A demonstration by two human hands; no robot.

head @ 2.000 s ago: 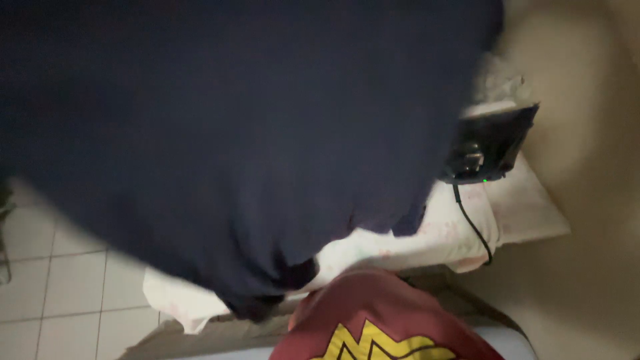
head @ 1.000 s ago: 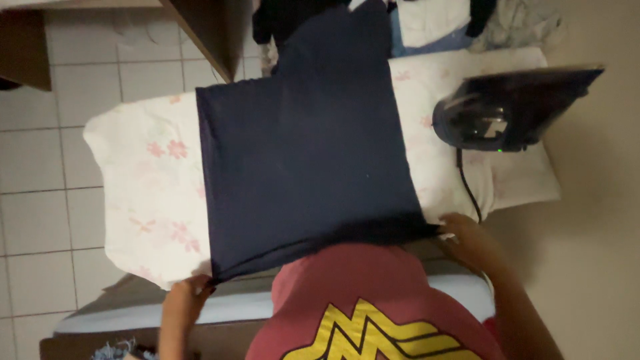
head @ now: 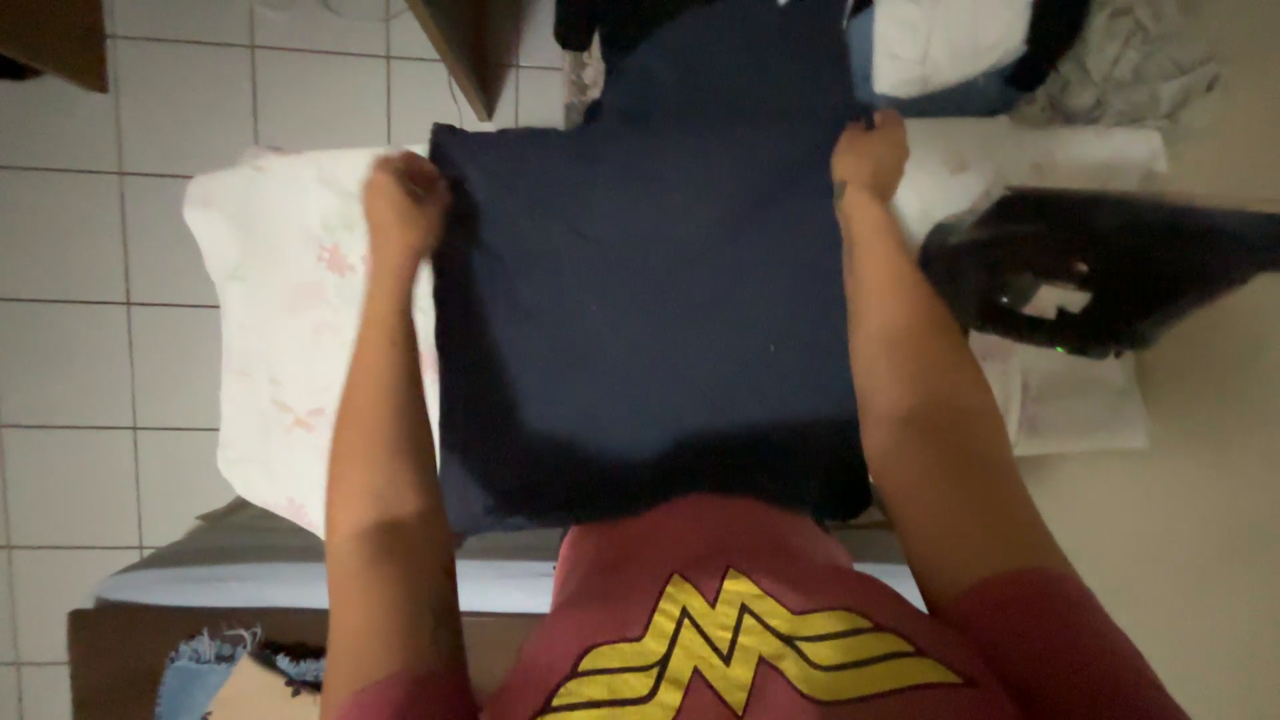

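A dark navy cloth garment [head: 650, 300] lies spread over a padded board with a white floral cover [head: 290, 330]. My left hand [head: 408, 200] grips the garment's far left edge, fingers curled and slightly blurred. At the far right edge, my right hand [head: 872, 158] pinches the fabric between curled fingers. A dark clothes iron [head: 1090, 270], blurred, stands at the board's right end with a small green light showing. The garment's far part reaches past the board's far side, beyond both hands.
Folded white and blue clothes [head: 950, 50] and a crumpled grey cloth [head: 1130, 80] lie beyond the board. A wooden furniture edge [head: 465, 50] juts in at the top. Frayed denim [head: 195, 670] lies at the lower left. A wall [head: 1200, 480] runs along the right.
The navy garment was lifted in front of the view, then lay on the board. Both my hands have moved from its near corners to its far side edges.
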